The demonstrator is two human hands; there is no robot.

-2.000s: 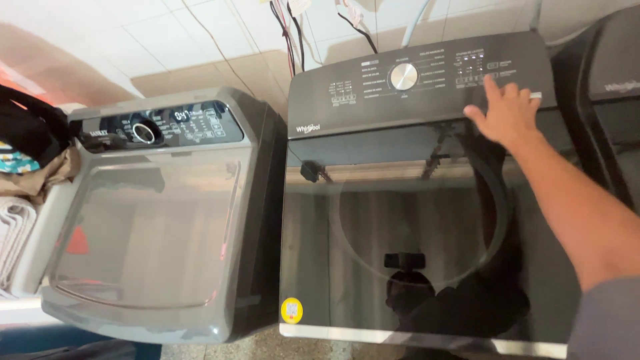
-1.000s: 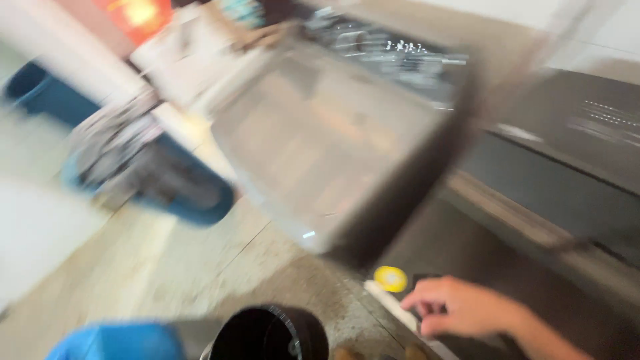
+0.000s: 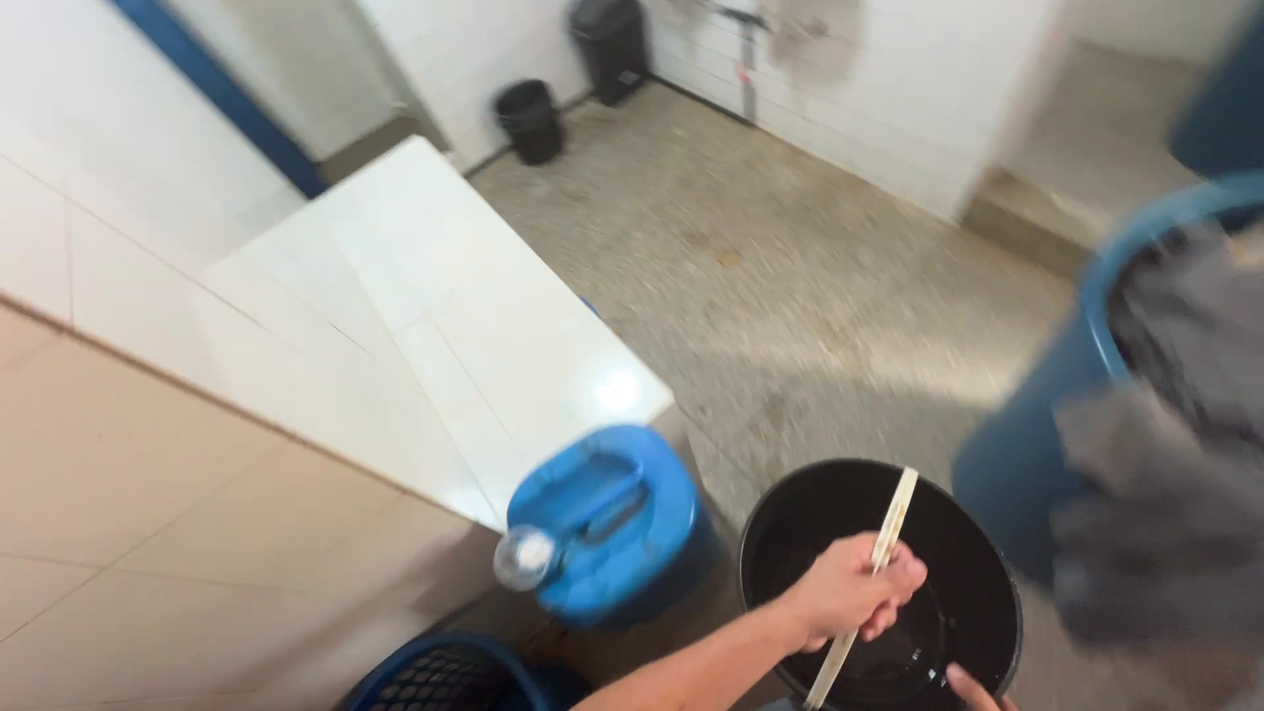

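A round black plastic bucket or tub (image 3: 790,533) stands at the lower right, its dark inside facing up. My left hand (image 3: 864,588) is closed around a pale, narrow strip (image 3: 896,513) that crosses the mouth of the tub; whether the strip is its handle cannot be told. Only some fingers of my right hand (image 3: 973,686) show at the bottom edge, by the near right rim of the tub. Left of the tub sits a blue plastic jerrycan (image 3: 617,538) with a clear, rounded cap or cup (image 3: 524,558) on its near left side.
A white tiled ledge (image 3: 425,286) runs along the left. At the right stands a blue bin (image 3: 1027,444) heaped with grey cloth (image 3: 1136,494). A blue perforated basket (image 3: 444,671) is at the bottom. Black bins (image 3: 530,120) stand by the far wall.
The view has swung far left from the washing machines to the tub and jerrycan. A hand that was at a washer's control panel has left it; my left hand now grips the pale strip.
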